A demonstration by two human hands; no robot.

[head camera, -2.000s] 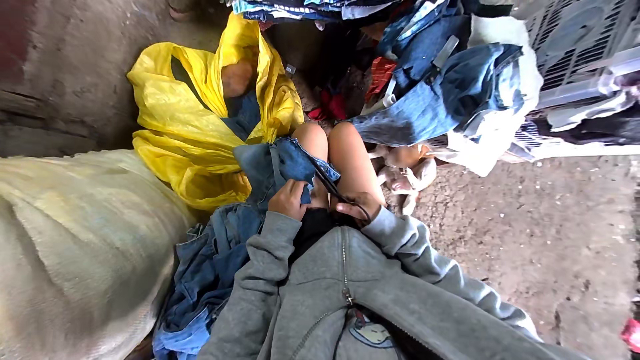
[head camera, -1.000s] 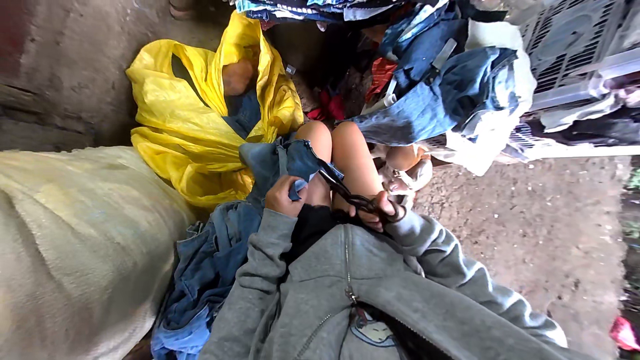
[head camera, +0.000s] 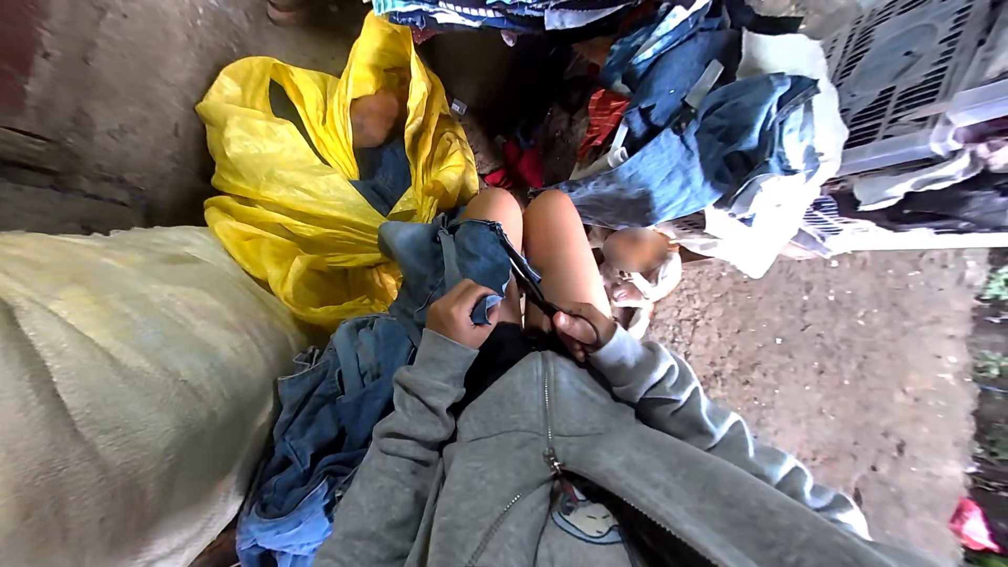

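Note:
My left hand (head camera: 463,313) grips a bunched edge of a blue denim garment (head camera: 480,250) that lies over my thigh. In my right hand (head camera: 583,327) is a pair of dark-handled scissors (head camera: 534,290), its blades pointing up and left to the denim's right edge. Whether the blades touch or cut the cloth cannot be told. More denim garments (head camera: 335,402) lie heaped beside my left forearm and partly join the piece in my hand.
A yellow plastic sack (head camera: 276,181) with denim inside stands ahead on the left. A large pale woven sack (head camera: 126,378) bulges at the left. Piled jeans (head camera: 669,169) lie ahead on the right, near a plastic crate (head camera: 898,71). A small doll-like figure (head camera: 642,272), partly hidden, is beside my right knee.
Two seconds ago the scissors lay closer along my lap; one second ago their handles were spread wider and farther right. My left hand still grips the denim.

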